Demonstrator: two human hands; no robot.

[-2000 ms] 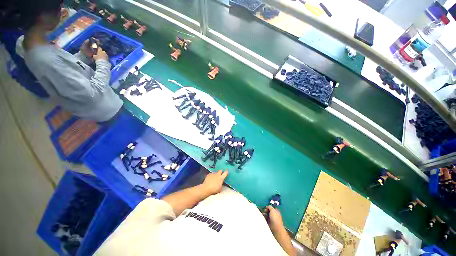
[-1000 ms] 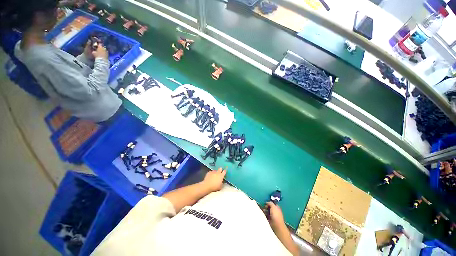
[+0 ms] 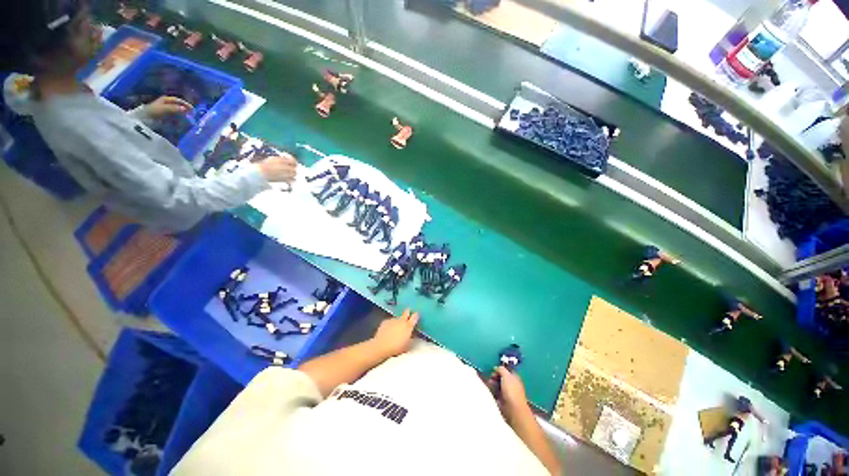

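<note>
My left hand rests at the front edge of the teal bench; no part shows in it, and its fingers are partly hard to see. My right hand is closed on a dark lower body part at the bench edge. A pile of lower body parts lies on the bench beyond my left hand. A row of the same parts lies on a crumpled white sheet. An assembled figure lies on a white work sheet at the right.
Spotted cardboard holds a white pad. A green conveyor carries torsos and figures. A blue crate with leg parts stands at my left. A neighbouring worker reaches over the bench. A dark parts tray stands beyond the belt.
The neighbouring worker's hand has moved out from the crate to the white sheet. Figures at the belt's right have shifted slightly rightward. My hands have hardly moved.
</note>
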